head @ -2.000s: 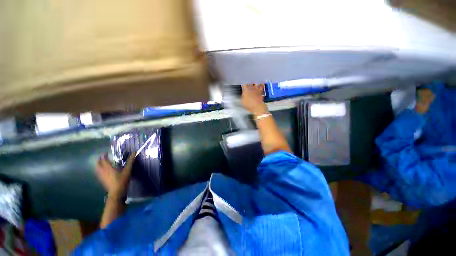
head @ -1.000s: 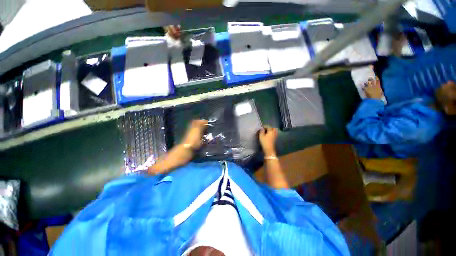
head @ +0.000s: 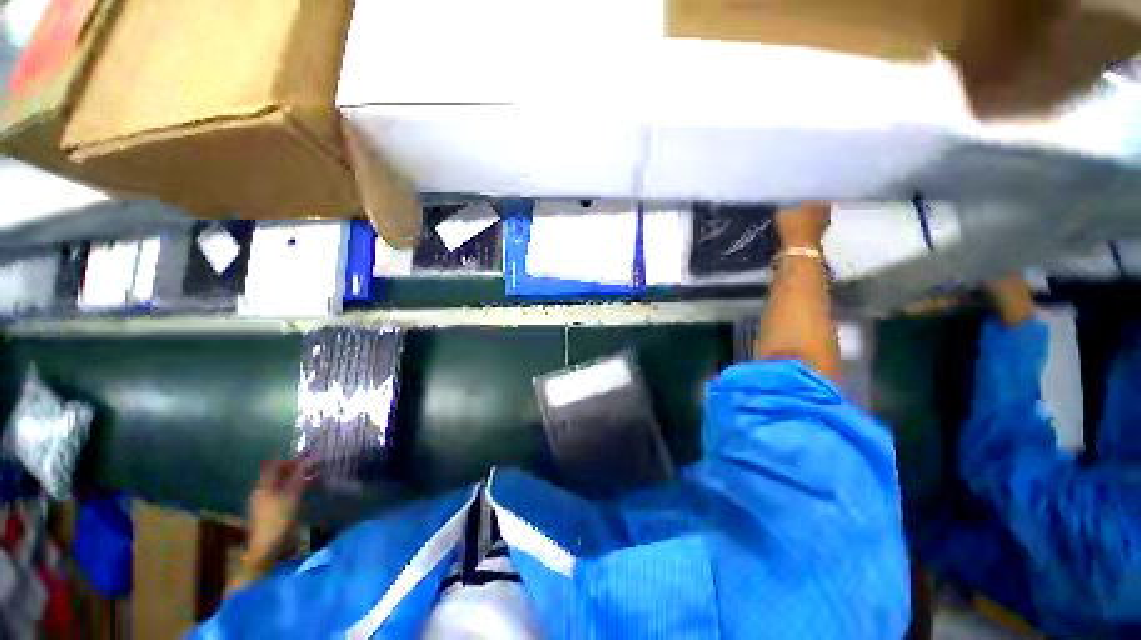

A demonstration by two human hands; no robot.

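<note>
A row of glossy bagged keyboards (?) stands on the dark green bench at centre left. My left hand is at its lower left corner; whether the fingers grip a piece is unclear. My right hand reaches over the conveyor, at the right end of a black bagged piece lying in a box; its fingertips are partly hidden below the white shelf boxes, so its grip is unclear. A grey flat piece with a white label lies tilted on the bench in front of me.
Open retail boxes with blue edges line the conveyor. White boxes and a brown carton overhang it. Another grey stack is partly behind my right arm. A co-worker's blue sleeve is at right. A silver bag lies far left.
My right hand has moved from the bench up to the conveyor. My left hand has moved from the black bagged piece to beside the row at left. That black piece is gone from the bench; the grey piece remains.
</note>
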